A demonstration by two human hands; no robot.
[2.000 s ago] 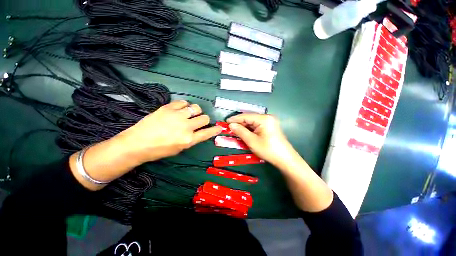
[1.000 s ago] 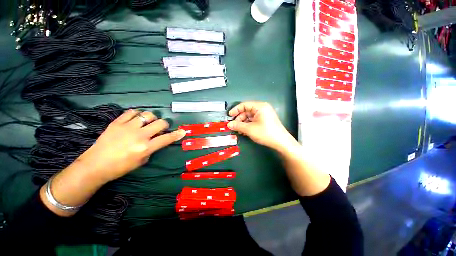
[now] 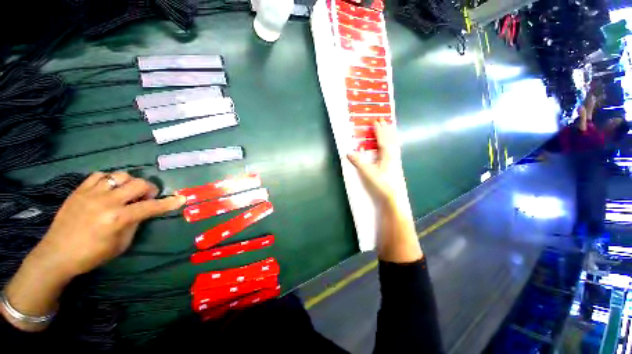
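Note:
My left hand point(image 3: 104, 218) has its index fingertip on the cable end of a red-taped housing point(image 3: 223, 187), the uppermost of several red-faced ones. More red-taped housings point(image 3: 237, 276) lie piled below it near the bench edge. Several grey-white bare housings point(image 3: 201, 158) lie above, with cables running left. My right hand point(image 3: 382, 169) is over the release-paper backing sheet point(image 3: 364, 214), its fingers at the lowest red adhesive pads point(image 3: 367, 107). Whether it grips a pad cannot be told.
Black cable bundles point(image 3: 28, 114) lie along the left. A white translucent bottle point(image 3: 271, 19) lies at the top beside the backing sheet. More black cables point(image 3: 429, 19) lie at upper right. A person point(image 3: 585, 148) in a dark red top is at far right, beyond the bench edge.
My right hand has left the red-taped housing and moved right onto the backing sheet. My left hand stays at the housing's cable end. The view has shifted right.

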